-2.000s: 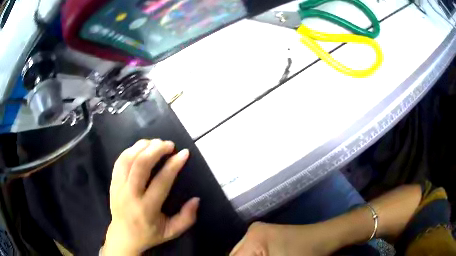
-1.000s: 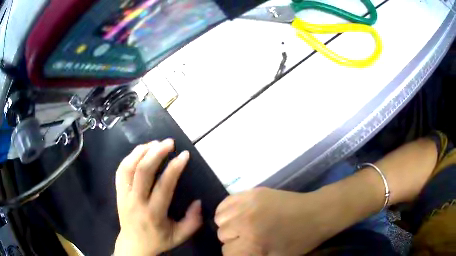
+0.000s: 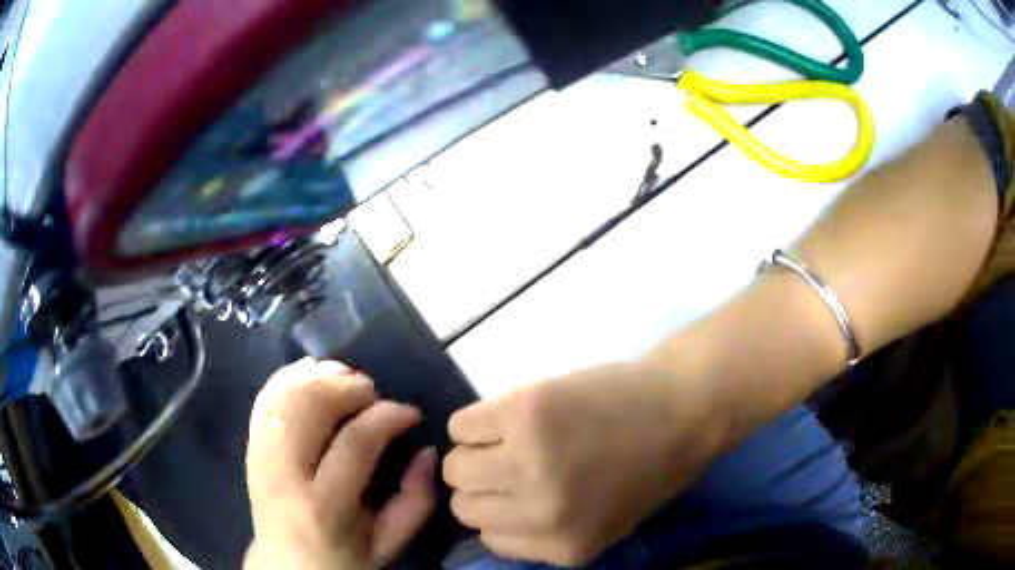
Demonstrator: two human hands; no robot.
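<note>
A black garment panel (image 3: 417,359) lies on the white machine table and runs under the sewing machine's needle area (image 3: 262,278). My left hand (image 3: 328,468) rests on the panel just in front of the needle area. Its fingers are bent and its thumb is near them; whether it pinches cloth is not clear. My right hand (image 3: 545,473) is closed on the panel's right edge, close beside my left fingertips. The fingertips of my right hand are hidden. The needle and presser foot cannot be made out clearly.
Scissors with green and yellow handles (image 3: 866,131) lie on the table (image 3: 534,212) at upper right. The dark red display frame (image 3: 145,156) looms at upper left. A curved dark cable (image 3: 156,451) hangs at left. Dark thread scraps (image 3: 649,173) lie mid-table.
My right hand has moved up along the panel's edge, nearer my left hand, and its forearm now crosses the table's front edge. My left fingers have curled. The view has shifted; the display looks larger.
</note>
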